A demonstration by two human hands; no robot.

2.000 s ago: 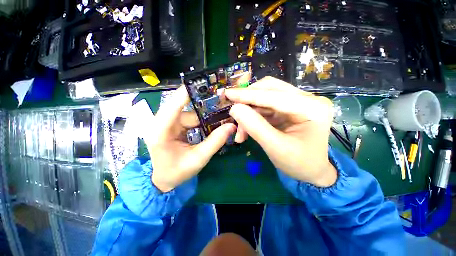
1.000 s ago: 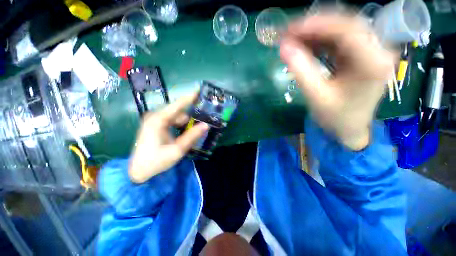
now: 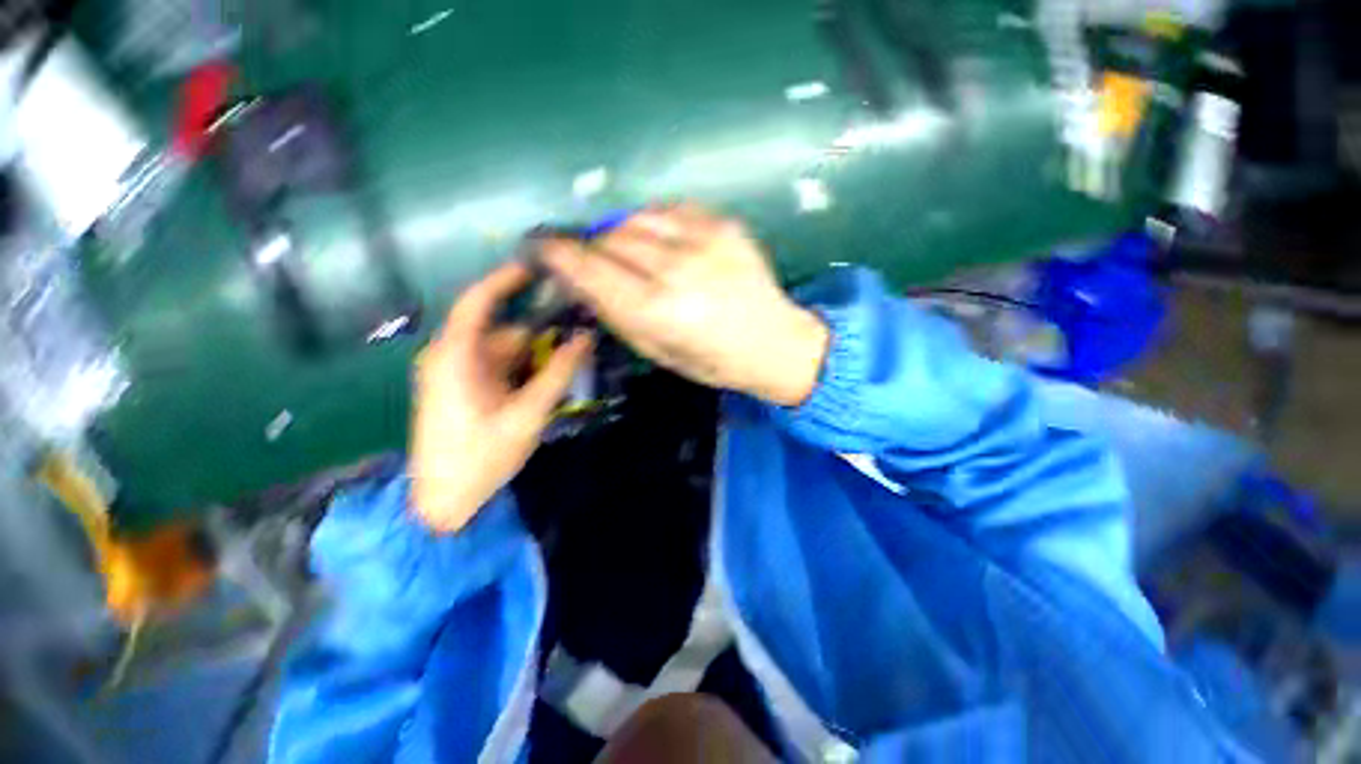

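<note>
The image is blurred by motion. My left hand [image 3: 481, 391] holds a smartphone [image 3: 579, 373] near the bench's front edge; a yellow strip shows on it. My right hand [image 3: 690, 296] is over the phone's upper end, its fingertips at the phone and hiding that end. Blur hides whether the right fingers grip anything. A small blue patch [image 3: 609, 223] shows just behind the right fingers; I cannot tell what it is. A black phone frame [image 3: 296, 164] with a cutout lies on the green mat [image 3: 493, 90] at the left.
A red piece [image 3: 202, 108] and a white sheet [image 3: 72, 132] lie at the far left. An orange clip [image 3: 154, 572] hangs at the left bench edge. A yellow-handled tool [image 3: 1121, 105] is at the right, with a blue bin [image 3: 1102, 306] below it.
The view has tilted further down. My right hand has come from over the cups at the right back to the phone. My left hand still holds the phone; the cups have left the view.
</note>
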